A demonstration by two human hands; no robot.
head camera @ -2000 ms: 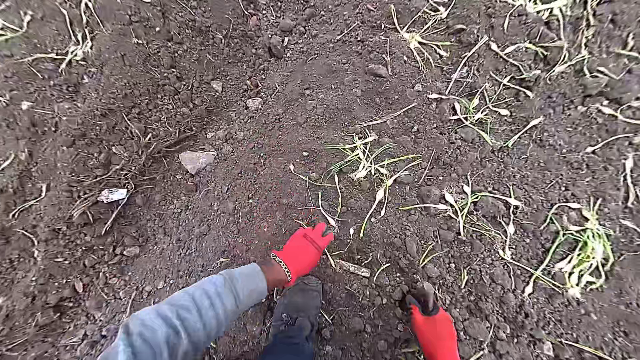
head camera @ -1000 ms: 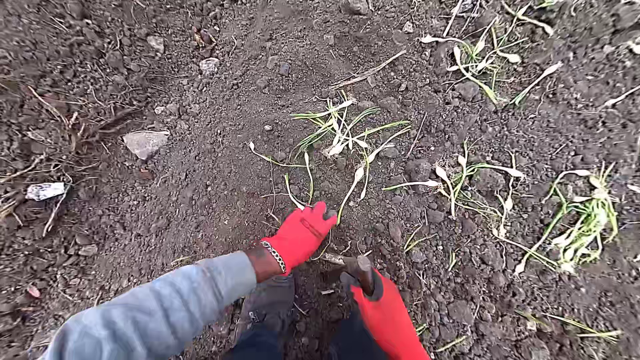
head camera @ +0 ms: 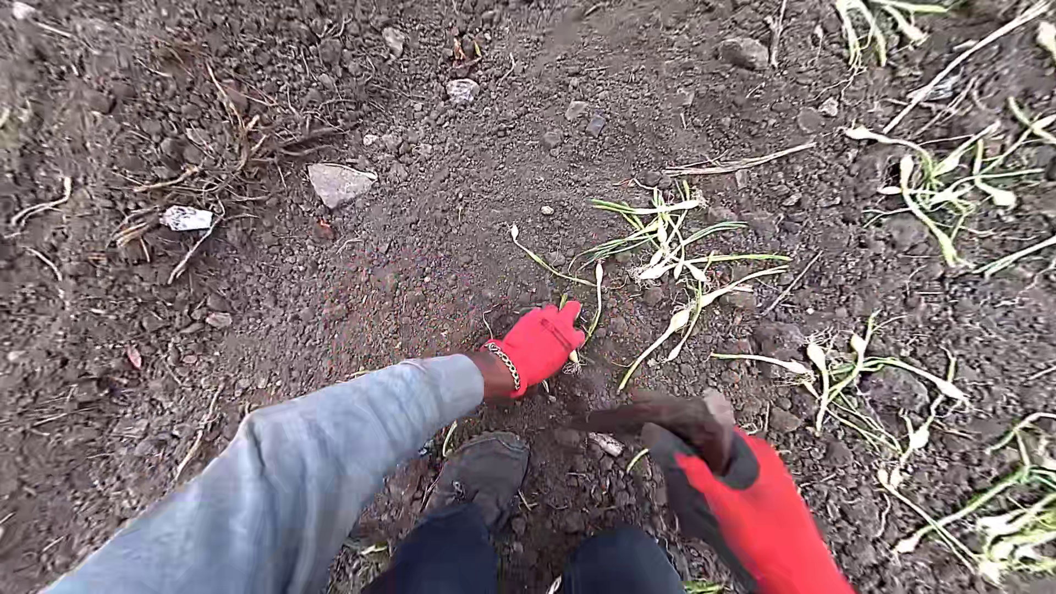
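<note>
My left hand [head camera: 543, 345], in a red glove with a chain bracelet at the wrist, is down at the soil. Its fingers close on an onion seedling [head camera: 575, 356], whose pale rooted bulb shows under them. My right hand [head camera: 742, 495], in a red and dark glove, grips a soil-caked hand tool [head camera: 672, 419] whose blade points left, toward the left hand; its exact kind is unclear. Just beyond the left hand lie two single seedlings [head camera: 598, 285] and a loose bunch of seedlings [head camera: 664, 247] with green leaves and white bulbs.
More seedling bunches [head camera: 850, 379] lie along the right side. A flat stone [head camera: 339, 184], a whitish fragment [head camera: 187, 218] and dry roots [head camera: 239, 136] are at the upper left. My shoe [head camera: 481, 474] stands on the soil below my left hand.
My right hand with the tool has come in from the lower right toward the left hand. The left hand stays low by the seedlings. The view has shifted.
</note>
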